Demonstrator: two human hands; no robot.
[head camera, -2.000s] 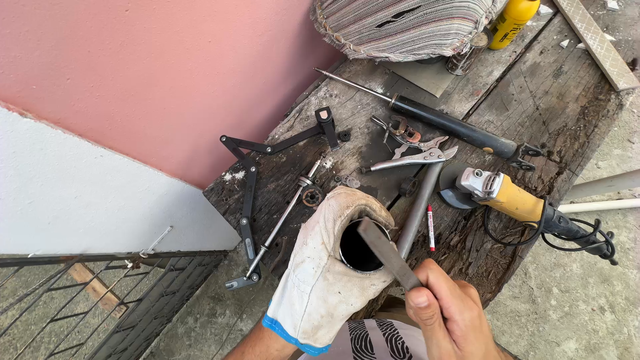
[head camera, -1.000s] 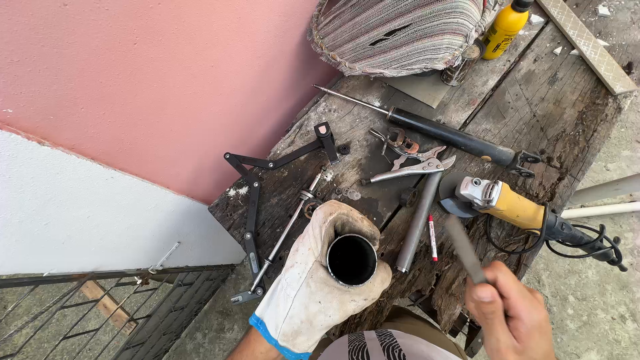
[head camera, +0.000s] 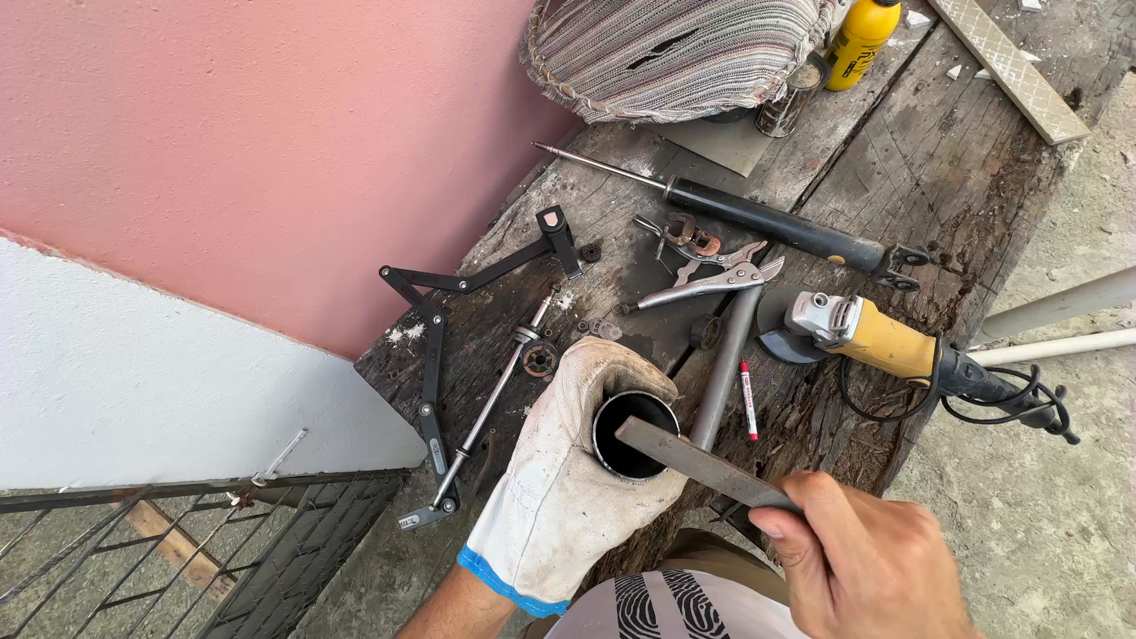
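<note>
My left hand (head camera: 586, 488), in a white work glove with a blue cuff, grips a metal tube (head camera: 632, 475) whose round, dark opening faces up. The bare right hand (head camera: 874, 555) pinches a flat metal file (head camera: 710, 461) between thumb and fingers. The file's far end lies over the tube's mouth; whether it touches the rim I cannot tell. Just beyond the tube are a grey pipe (head camera: 726, 373), a red and white marker (head camera: 749, 399) and locking pliers (head camera: 710, 282). Left of the glove lies a thin metal rod (head camera: 493, 395) with a round fitting.
On the weathered wooden table (head camera: 958, 151) lie a yellow angle grinder (head camera: 887, 342) with its cord, a black shock absorber (head camera: 772, 213), a folding lock (head camera: 432, 355) and a tile strip (head camera: 1012, 71). A striped cloth bundle (head camera: 683, 53), a can (head camera: 790, 102) and a yellow bottle (head camera: 861, 44) stand behind.
One second ago the file was to the right, apart from the tube; the right hand has brought it back left over the opening. The left hand has kept its hold on the tube.
</note>
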